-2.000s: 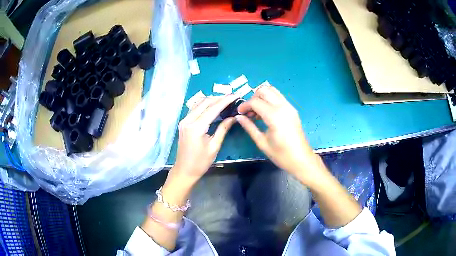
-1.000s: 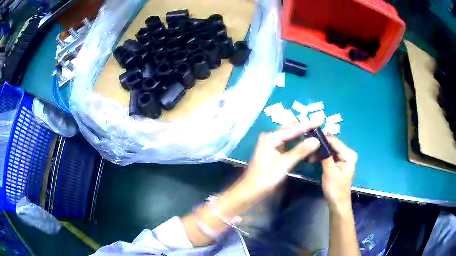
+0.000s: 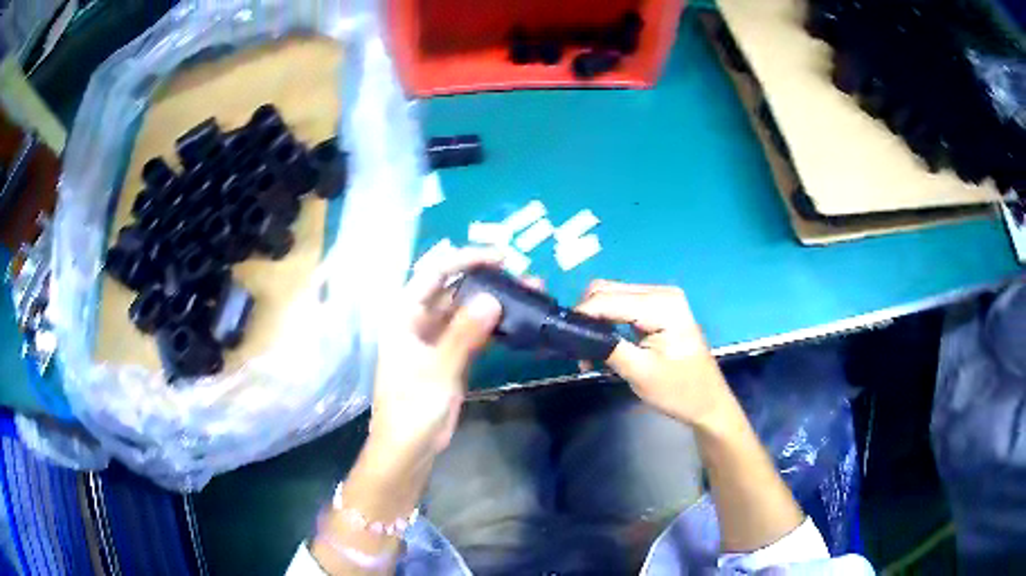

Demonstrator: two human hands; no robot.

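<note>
My left hand point(image 3: 433, 326) holds a black plastic housing point(image 3: 506, 306), thumb on top of it. My right hand point(image 3: 658, 343) grips a narrower black piece point(image 3: 579, 335) that meets the housing end to end; whether one sits inside the other cannot be told. Several small white inserts point(image 3: 532, 234) lie on the green-blue bench top point(image 3: 675, 169) just beyond my hands. Some are partly hidden by my left hand's fingers.
At left, a lined carton point(image 3: 287, 281) with a clear plastic liner point(image 3: 388, 203) holds heaped black housings point(image 3: 214, 214). A lone black housing point(image 3: 455, 151) lies right of it. A red bin point(image 3: 540, 81) stands at the back. Cardboard sheets point(image 3: 889, 203) with black housings point(image 3: 923, 96) are at right.
My hands have moved apart, and a narrower black piece now shows in my right hand, meeting the housing in my left. The view has swung back to the right.
</note>
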